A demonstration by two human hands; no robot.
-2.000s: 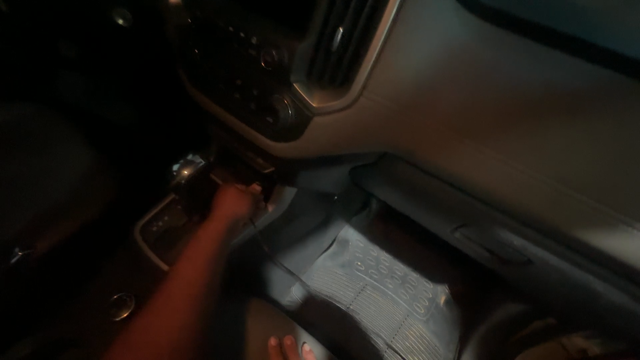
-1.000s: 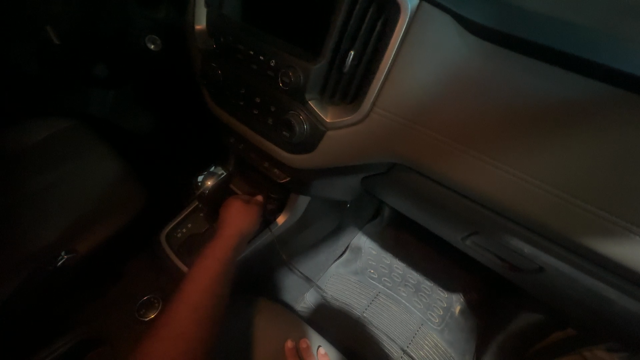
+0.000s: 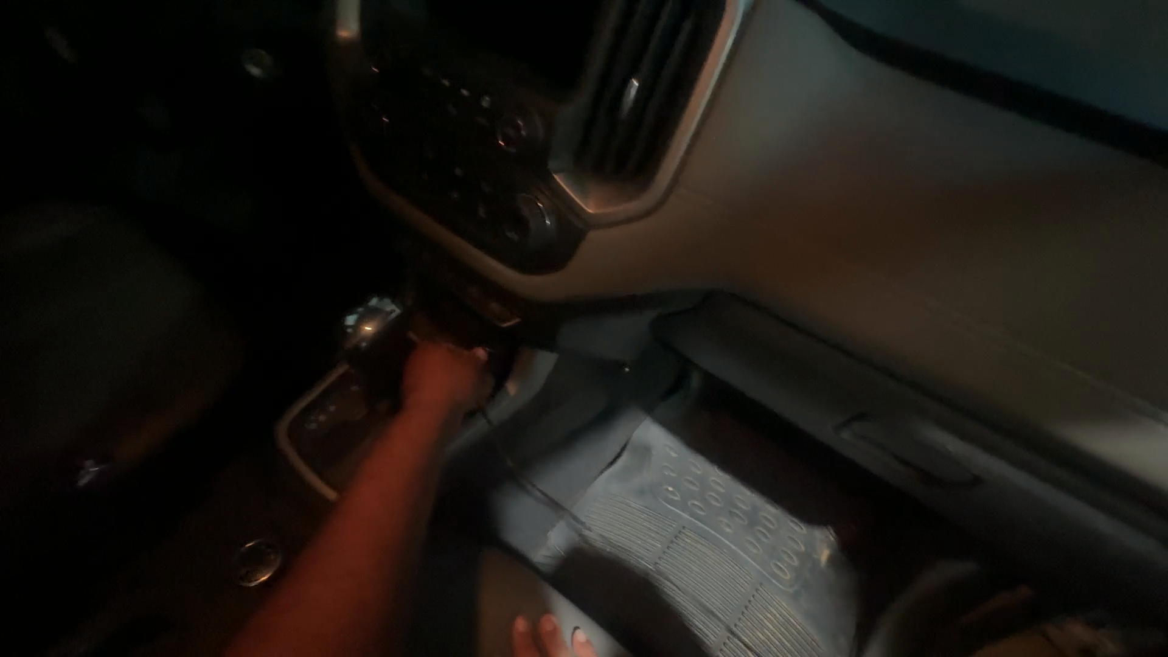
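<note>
At the front of a car's centre console, my left hand reaches in beside the shiny-topped gear lever. Its fingers are dark and blurred, so what they hold or touch is hidden. A thin dark cable runs from near this hand down towards the ribbed floor mat. Only the fingertips of my right hand show at the bottom edge, close to a light, smooth surface that I cannot identify. Whether that hand holds anything is out of sight.
Above the console is the control panel with knobs, beside an air vent. The dashboard spans the right, over a glovebox with a latch. A dark seat lies left. A blurred shape at lower right is unclear.
My left hand stays at the front of the console, by the gear lever. The fingertips of my right hand remain low in view. Nothing has plainly been taken or let go.
</note>
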